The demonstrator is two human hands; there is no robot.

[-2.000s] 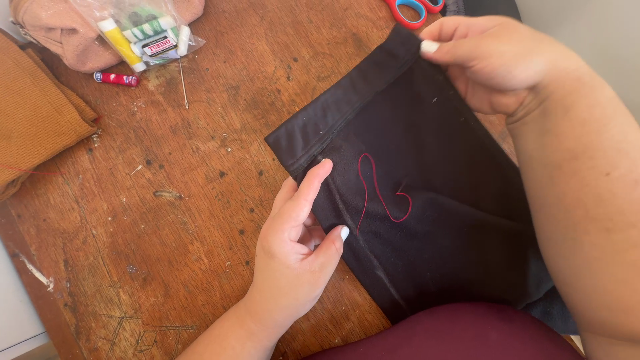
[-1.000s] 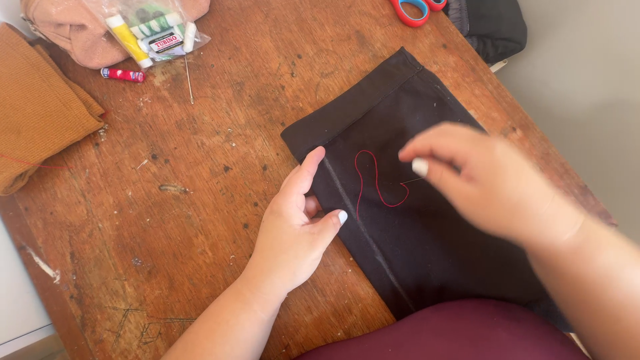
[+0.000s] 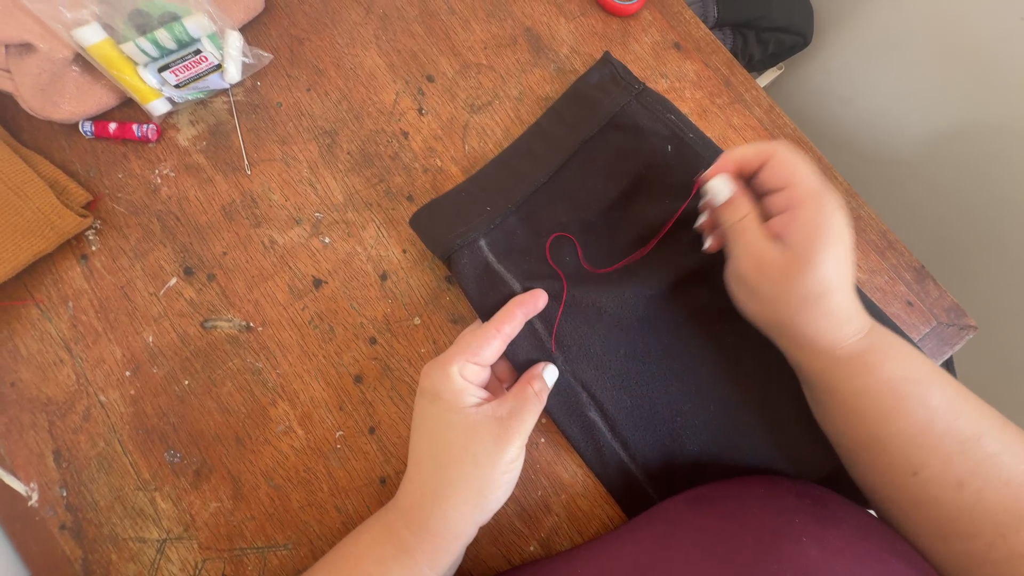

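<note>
A black fabric garment piece (image 3: 640, 320) with a stitched hem band lies on the wooden table, a pale line running along its left side. My left hand (image 3: 488, 400) holds the garment's left edge, index finger and thumb on top beside the pale line. From the cloth near those fingers, a red thread (image 3: 592, 268) curves up to my right hand (image 3: 776, 240), whose thumb and index finger are pinched on its far end. The right hand is slightly blurred above the garment's right side; whether a needle is in it cannot be seen.
On the wooden table (image 3: 280, 336) at upper left are a plastic bag of thread spools (image 3: 172, 60), a red thread spool (image 3: 120, 131), a needle (image 3: 240, 136) and pink cloth (image 3: 60, 80). Mustard ribbed fabric (image 3: 36, 204) lies left. A red handle (image 3: 621, 6) shows at the top, dark cloth (image 3: 760, 32) beyond the table edge.
My right hand has let go of the garment's upper corner, come down to the thread and moved off to the right, drawing part of the thread along. The left hand stays at the garment's edge.
</note>
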